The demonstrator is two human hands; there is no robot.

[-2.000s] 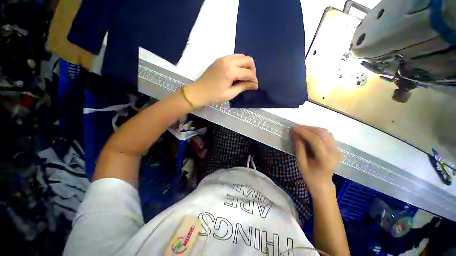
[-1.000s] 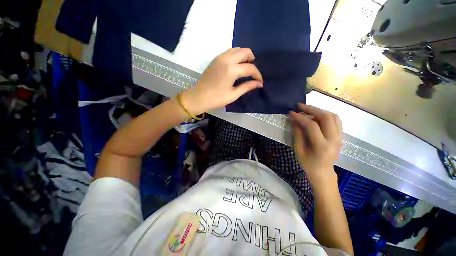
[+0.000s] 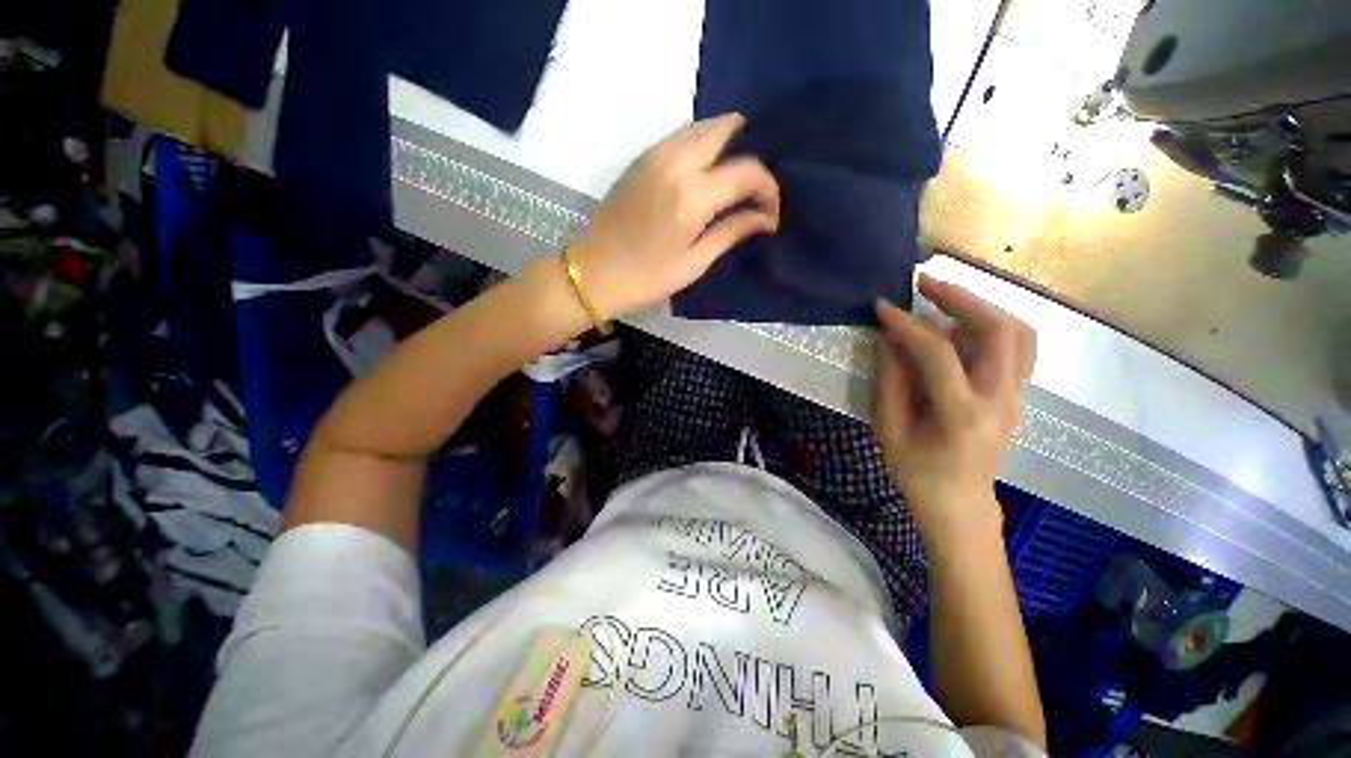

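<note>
A navy cut panel (image 3: 815,52) lies on the white table, its near end over the ruler edge. A smaller navy piece (image 3: 845,222) lies on its near end, slightly creased. My left hand (image 3: 674,222) rests at the left side of these pieces, fingers curled and fingertips on the cloth; whether it pinches the cloth cannot be told. My right hand (image 3: 956,378) is at the near right corner, with the index fingertip and thumb near the corner and the fingers apart. Whether it holds the corner cannot be told.
The sewing machine head (image 3: 1230,67) is at upper right over the pale bed (image 3: 1067,282). Thread snips (image 3: 1328,471) lie at the right table edge. Other navy panels (image 3: 430,52) lie at upper left over tan board (image 3: 163,89). A blue crate (image 3: 1052,555) is under the table.
The smaller navy piece has appeared on the panel's near end and now lies flatter, more in line with its sides. My right hand has moved up to the near right corner. My left hand has shifted slightly.
</note>
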